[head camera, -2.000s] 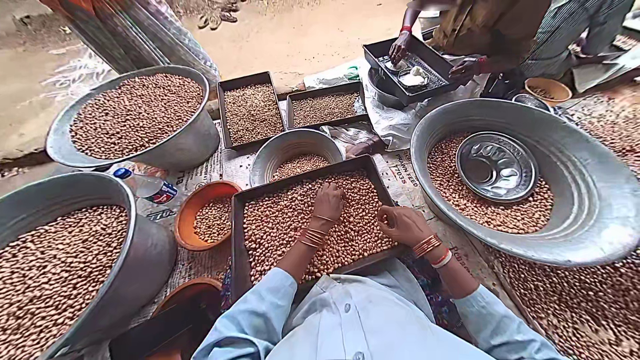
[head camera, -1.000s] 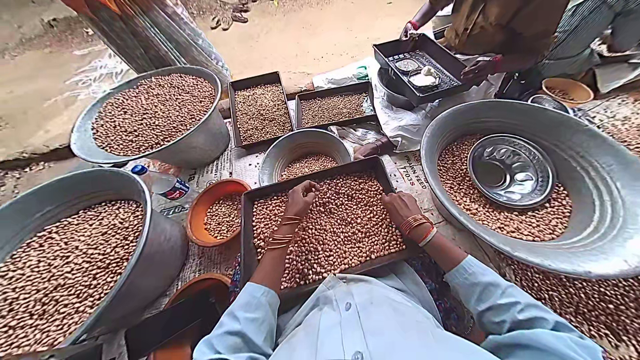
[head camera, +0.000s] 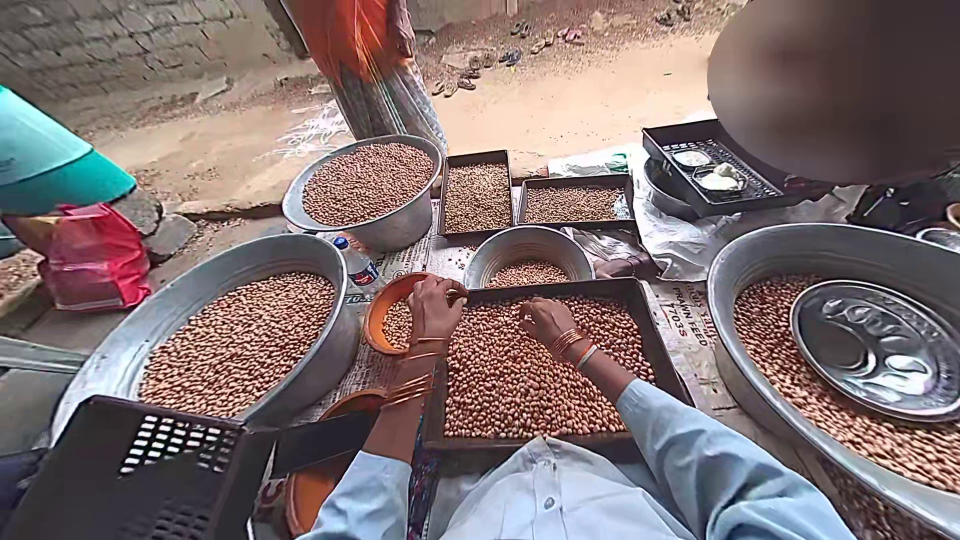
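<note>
A dark rectangular tray (head camera: 664, 341) full of small brown nuts or seeds (head camera: 517, 382) lies in front of my body. My left hand (head camera: 436, 307) is over the tray's far left corner, beside an orange bowl (head camera: 373, 330) partly filled with the same pieces; its fingers are bent, and whether they pinch a piece cannot be told. Over the pieces in the far middle of the tray is my right hand (head camera: 546, 319), fingers curled down, their tips hidden. Just beyond the tray stands a round metal basin (head camera: 486, 259) with more pieces.
Large metal tubs of pieces stand at left (head camera: 341, 300), back left (head camera: 292, 202) and right (head camera: 724, 330), the right one holding a metal plate (head camera: 877, 349). Two smaller trays (head camera: 511, 187) (head camera: 630, 202), a plastic bottle (head camera: 360, 266) and a black perforated crate (head camera: 75, 465) are nearby. A person stands behind.
My left hand has moved from over the pieces to the tray's far left corner by the orange bowl. My right hand has moved inward from the tray's right side. The view has swung left.
</note>
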